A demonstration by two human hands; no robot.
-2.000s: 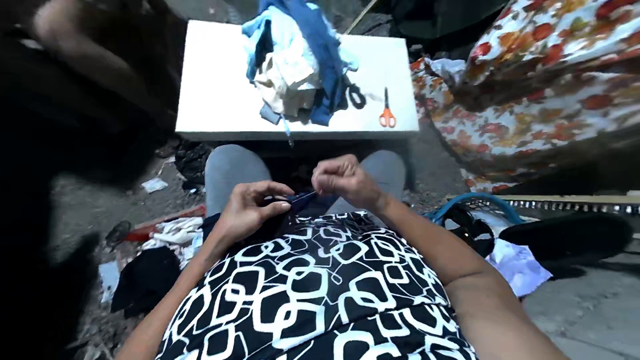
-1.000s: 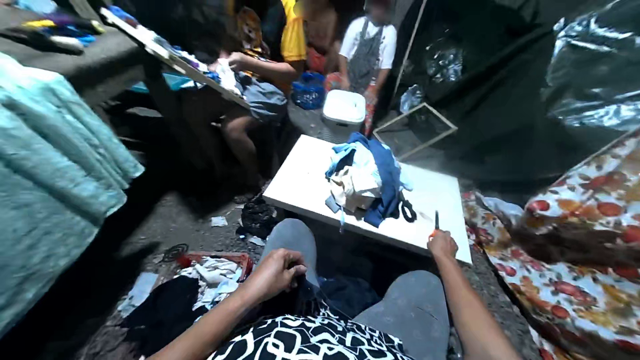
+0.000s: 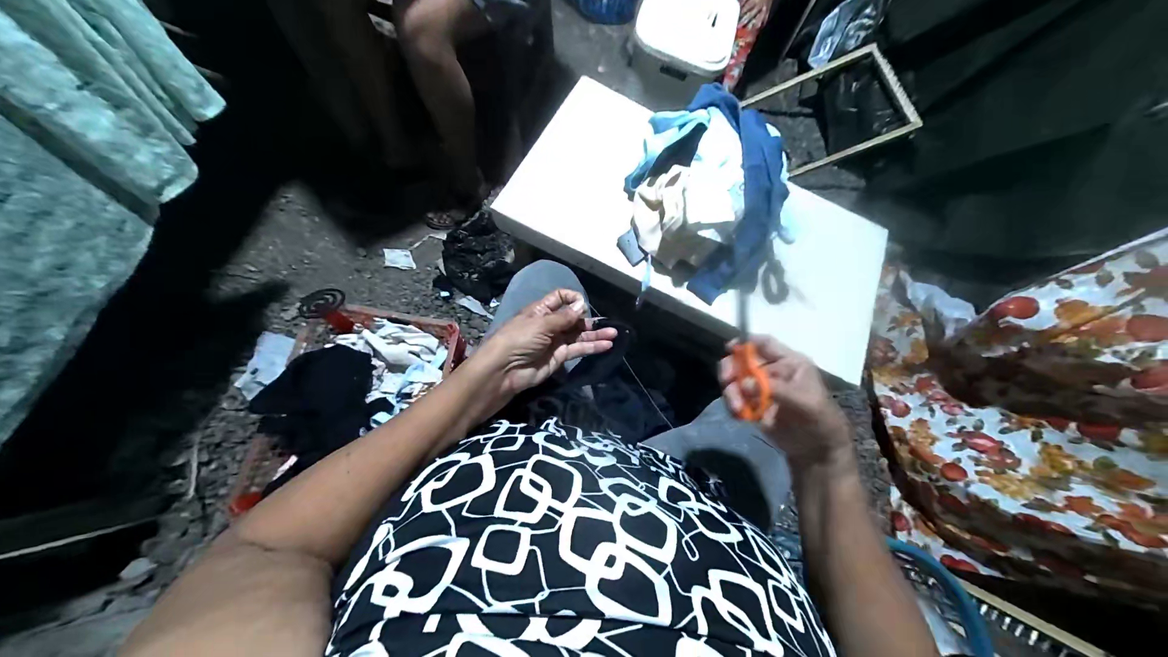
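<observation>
Above my lap, my left hand [image 3: 558, 339] pinches a small pale item, perhaps a needle or thread end, between thumb and fingers; a thin thread [image 3: 646, 391] runs down from near it towards dark fabric [image 3: 611, 406] on my lap. My right hand [image 3: 785, 392] holds orange-handled scissors [image 3: 751, 381] by the handles, blades pointing away from me, just off the near edge of the white table [image 3: 826, 274]. On that table lie a heap of blue, white and beige cloths [image 3: 707, 187] and, beside it, dark-handled scissors [image 3: 775, 279].
At my left stands a red crate [image 3: 453, 342] of cloth scraps, with black cloth [image 3: 315, 397] over it. Pale green fabric [image 3: 82, 182] hangs at the upper left, flowered fabric [image 3: 1049, 383] at the right. Beyond the table are a wooden frame [image 3: 899, 87] and a person's leg [image 3: 443, 91].
Two seconds ago both hands were together at the dark fabric and the orange scissors lay on the table. My right hand reached them there and has now lifted them back towards me.
</observation>
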